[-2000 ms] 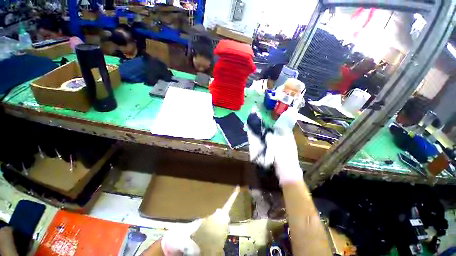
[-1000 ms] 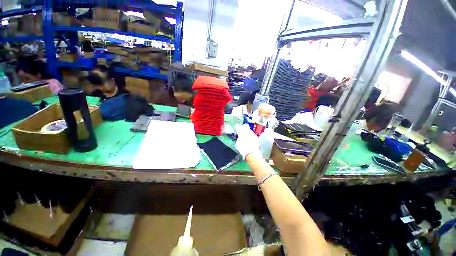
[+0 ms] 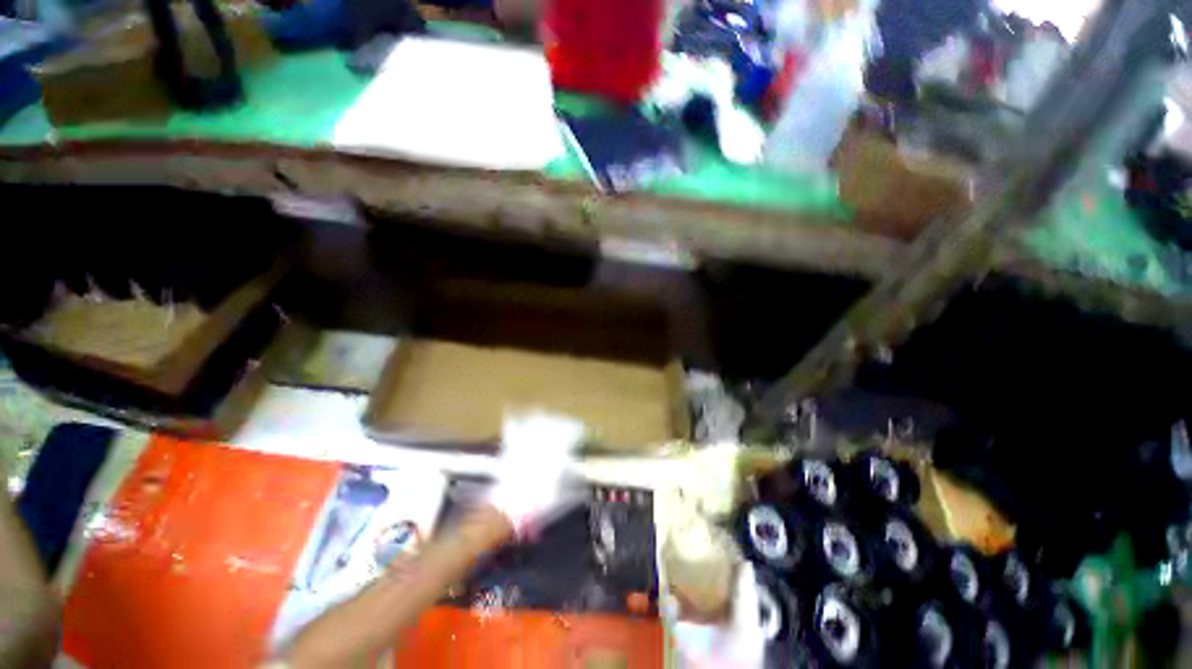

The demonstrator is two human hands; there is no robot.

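Observation:
My left hand (image 3: 539,473), in a white glove, is blurred over the black printed sheet (image 3: 562,555). Its forearm comes from the bottom left. Whether it holds something cannot be told. My right hand (image 3: 716,640), gloved and cut off by the bottom edge, is around a cream glue bottle (image 3: 702,569). The bottle is blurred and stands roughly upright. Black cylindrical speaker housings (image 3: 841,549) with pale rings stand in rows right of the bottle.
A brown cardboard tray (image 3: 543,392) lies behind the sheets, another tray (image 3: 124,327) with dark parts at left. An orange sheet (image 3: 196,549) and a dark flat pad (image 3: 63,490) lie at left. The green shelf (image 3: 294,98) holds red stacked parts (image 3: 604,46). A metal post slants at right.
The view has tilted down to the bench. The gloved hand that reached to the shelf has left it. The bottle now shows farther right, and a gloved hand is over the printed sheets.

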